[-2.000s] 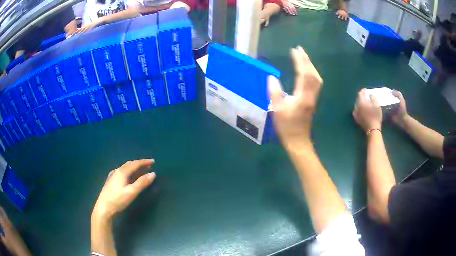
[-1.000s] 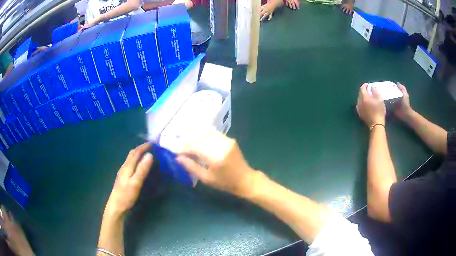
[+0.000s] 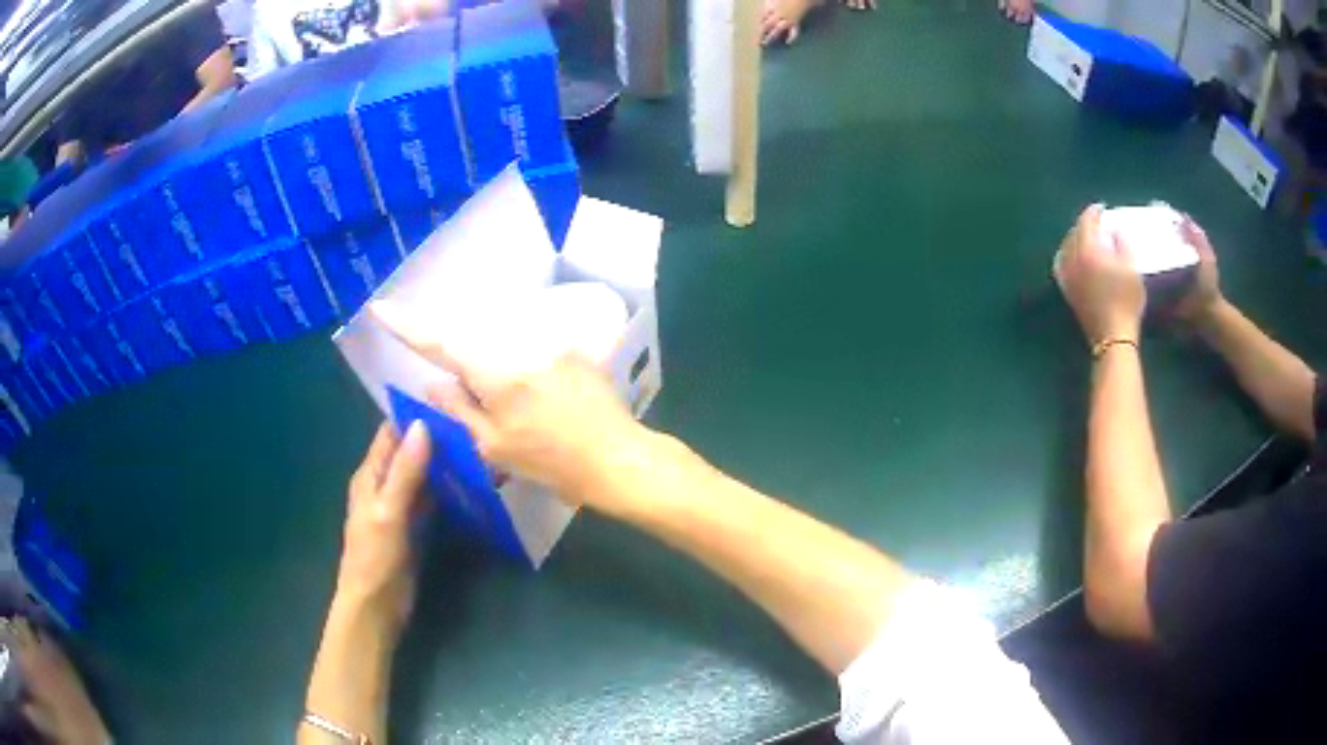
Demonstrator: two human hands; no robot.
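Observation:
An open carton (image 3: 473, 488) with blue outside and white inside stands tilted on the dark green table in front of me. Its lid (image 3: 473, 262) is raised, and a white end flap (image 3: 614, 248) stands up at the far end. A rounded white thing (image 3: 582, 313) shows inside. My left hand (image 3: 386, 502) holds the carton's near left side, fingers on the blue panel. My right hand (image 3: 546, 422) reaches over the near end of the opening; its fingertips are partly hidden, and I cannot tell whether they grip anything.
A two-high curved wall of blue cartons (image 3: 313, 189) stands beyond at the left. A pale wooden post (image 3: 742, 131) stands past the carton. At right, a person's hands hold a white device (image 3: 1150, 240). Closed cartons (image 3: 1113, 70) lie at the far right. Another person's hand (image 3: 51, 684) shows lower left.
The carton was closed and farther off, then came nearer and was opened. Its lid now spreads wider. My left hand has moved up to its side and my right hand has moved left over the opening.

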